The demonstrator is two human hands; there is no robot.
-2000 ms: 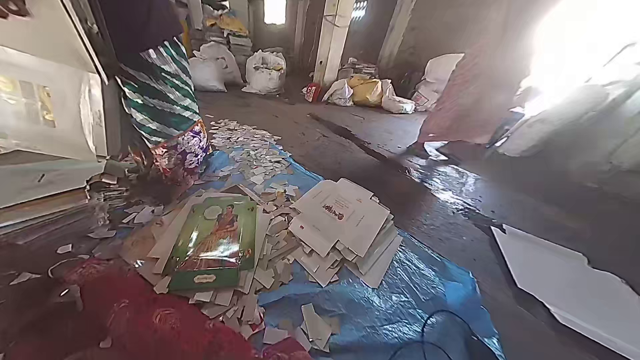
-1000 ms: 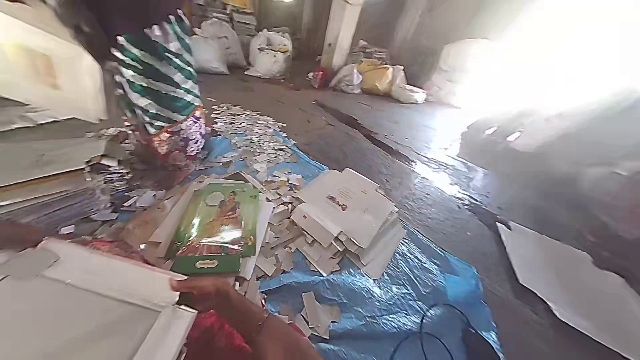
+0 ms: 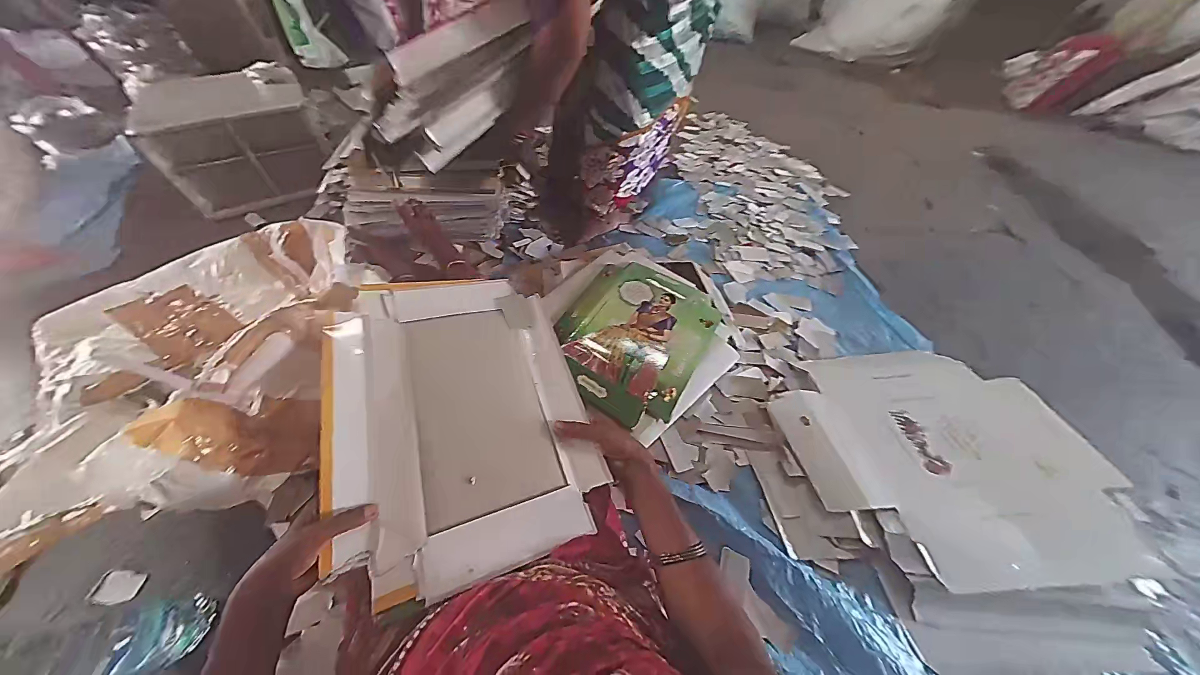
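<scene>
An unfolded cardboard box [image 3: 483, 427], white with a grey inner panel and yellow edges, lies tilted above my lap between both hands. My left hand [image 3: 323, 539] grips its lower left edge, thumb on top. At its right edge my right hand [image 3: 605, 441] holds the side flap, with bangles on the wrist. Just beyond the right hand, a green printed box lid [image 3: 647, 342] rests on white card sheets. Flattened white cartons [image 3: 947, 459] are stacked at the right.
Cut card scraps [image 3: 750, 206] cover a blue tarpaulin [image 3: 867, 305]. A plastic sack with brown scraps [image 3: 187, 347] lies at the left. Ahead, a co-worker's arm [image 3: 558, 56] is beside stacked card [image 3: 427, 202]. White sacks [image 3: 877, 28] stand farther back.
The view has swung left and down. The white box, at the lower left one second ago, is now in the middle, held in both my hands; two seconds ago it was not in view.
</scene>
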